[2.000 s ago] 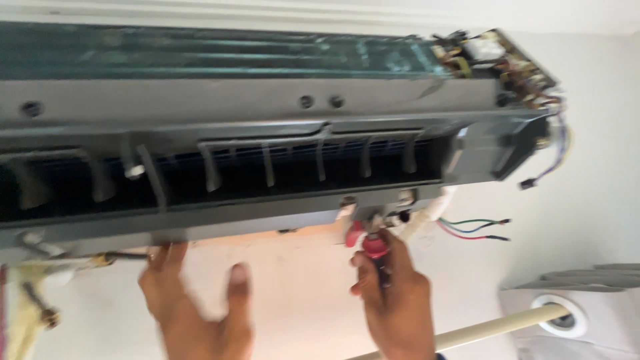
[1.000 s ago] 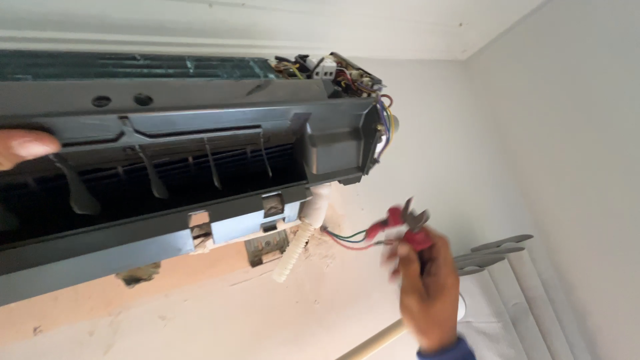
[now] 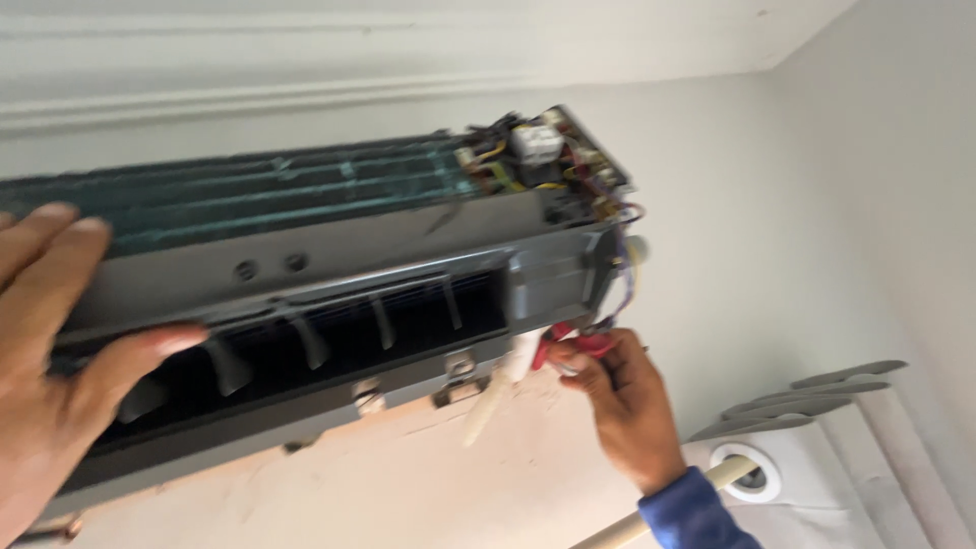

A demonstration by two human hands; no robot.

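Note:
The uncovered indoor unit of a split air conditioner (image 3: pixel 381 267) hangs on the wall, its dark finned coil (image 3: pixel 305 191) and wiring at the right end (image 3: pixel 541 152) exposed. My left hand (image 3: pixel 61 335) rests spread against the unit's front at the left, fingers over the coil, thumb by the air outlet. Below the unit's right end, my right hand (image 3: pixel 625 404) is closed around red-handled pliers (image 3: pixel 579 343), whose metal jaws are blurred. A white wrapped pipe (image 3: pixel 522 354) comes out beside them. The pliers' exact contact with any wire cannot be told.
The ceiling moulding (image 3: pixel 305 99) runs above the unit. At the lower right a curtain with a white-ringed eyelet (image 3: pixel 746 473) hangs on a cream rod (image 3: pixel 625 530). Metal clips (image 3: pixel 460 366) and a ribbed drain hose (image 3: pixel 486 412) are under the unit. A copper pipe end (image 3: pixel 72 528) shows at lower left.
My right hand has brought the pliers from right of the unit up to beneath its right end. More of my left hand now shows, spread on the unit. The view has shifted.

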